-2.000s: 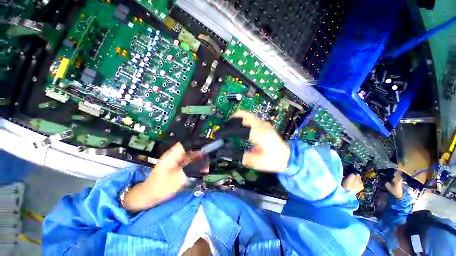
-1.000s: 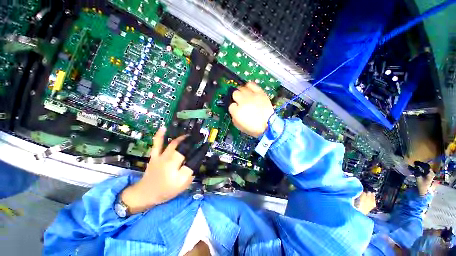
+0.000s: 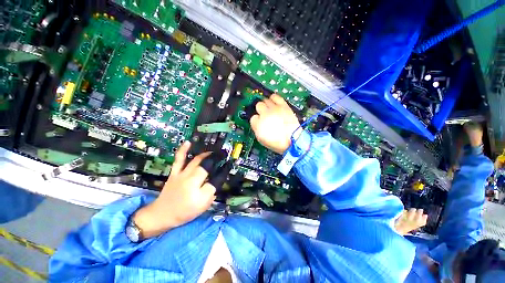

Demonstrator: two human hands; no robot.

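A green circuit board [image 3: 242, 134], partly hidden by my right hand, lies in a black carrier. My right hand [image 3: 275, 122] is over its upper left part, palm down, fingers curled round a dark cylinder [image 3: 258, 105] at the board; whether the part is seated is hidden. My left hand [image 3: 187, 190] is low over the carrier, at the board's lower left. Its thumb side holds several black cylinders [image 3: 215, 167], hard to tell from the black carrier. A larger populated board [image 3: 160, 94] lies to the left.
White rails [image 3: 332, 88] run along both sides of the carriers. A blue bin [image 3: 394, 105] with loose black cylinders is at the upper right, beside a black pegged tray [image 3: 310, 27]. A blue cord [image 3: 354, 88] crosses to my right wrist. Another worker's hand [image 3: 411, 221] is at the lower right.
My right hand has moved from beside my left hand to the board's upper left, then stayed there. My left hand has turned with the black cylinders. The neighbour's far arm has reached up.
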